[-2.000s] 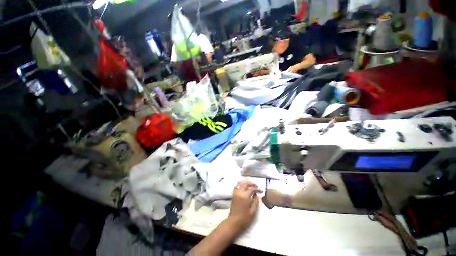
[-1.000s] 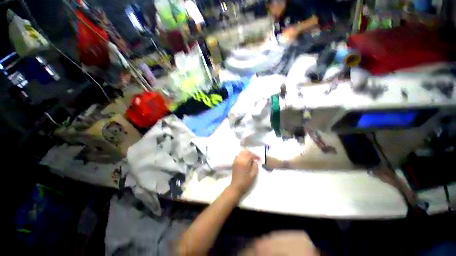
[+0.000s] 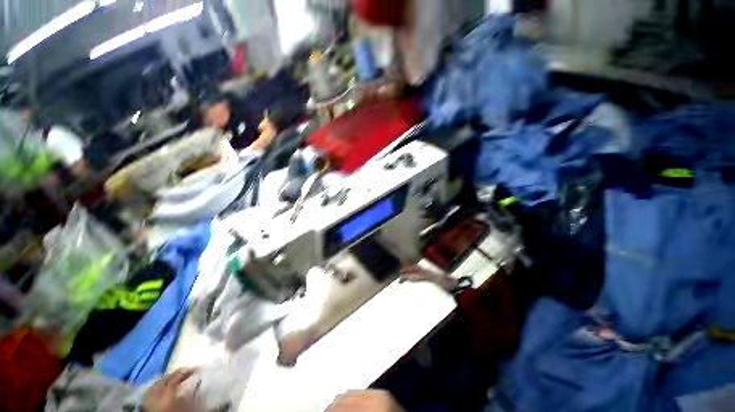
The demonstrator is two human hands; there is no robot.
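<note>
My left hand is small and blurred at the bottom edge, beside the pale grey fabric pieces; whether it holds anything cannot be told. My right hand shows only as a blurred patch at the bottom edge, in front of the white machine table; its fingers are hidden. The white sewing machine head has a lit blue display and a green part at its left end. More pale fabric lies under and left of the needle end.
A dark phone lies below the display. A reddish-screened device is right of the machine. Blue garments are heaped at the right. A blue piece, black-and-yellow cloth and a clear bag lie left. A person sits behind.
The view has swung right and tilted, bringing the blue garment heap into sight. My left hand now shows at the lower left edge. My right hand stays cut off at the bottom.
</note>
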